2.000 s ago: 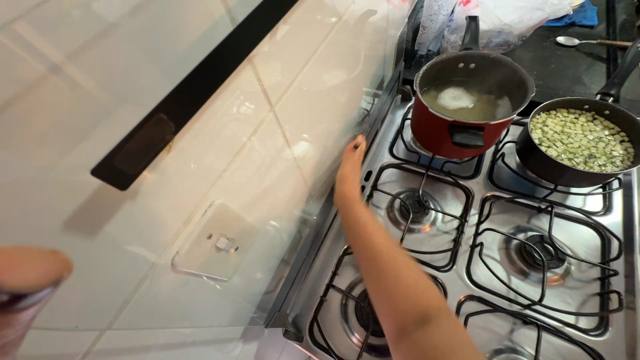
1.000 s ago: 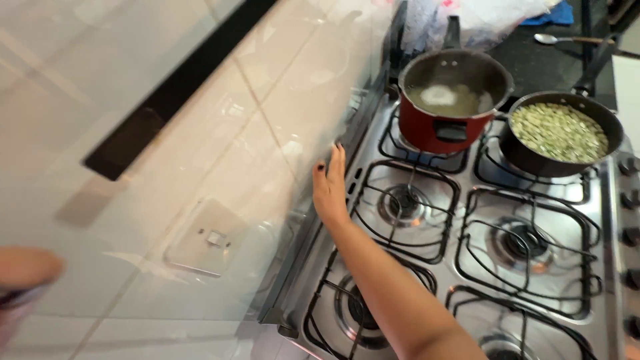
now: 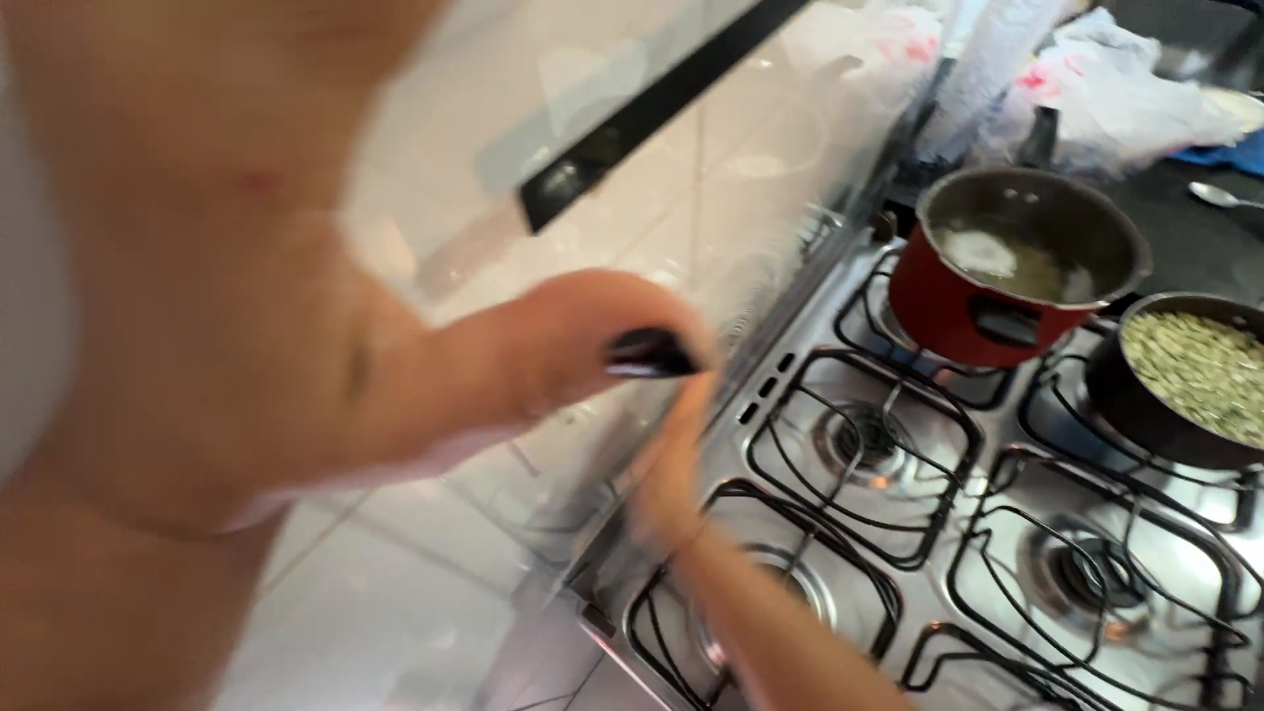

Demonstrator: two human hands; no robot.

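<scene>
My left hand (image 3: 257, 375) is very large and blurred at the left, its dark-nailed thumb pointing right; its other fingers cannot be made out. My right hand (image 3: 671, 484) reaches up from the bottom right beside the raised glass stove lid (image 3: 592, 247), near its hinge edge. Its fingers look extended, partly hidden by the left thumb, with no object seen in them; contact with the glass is unclear. Right of the hands is the gas stove (image 3: 938, 484), with a red pot (image 3: 958, 296) of cloudy liquid and a dark saucepan (image 3: 1136, 395) of chopped pale-green pieces on its rear grates.
Behind the red pot, plastic bags (image 3: 1096, 99) lie on the dark countertop (image 3: 1155, 212). A metal spoon (image 3: 1210, 195) and something blue (image 3: 1229, 156) are at the far right. The lid's black edge strip (image 3: 671, 109) slants across the top, with tiles seen through the glass.
My left hand, only a blurred finger at the left edge before, has come far into view. My right hand stays by the lid's hinge side. The view has shifted left.
</scene>
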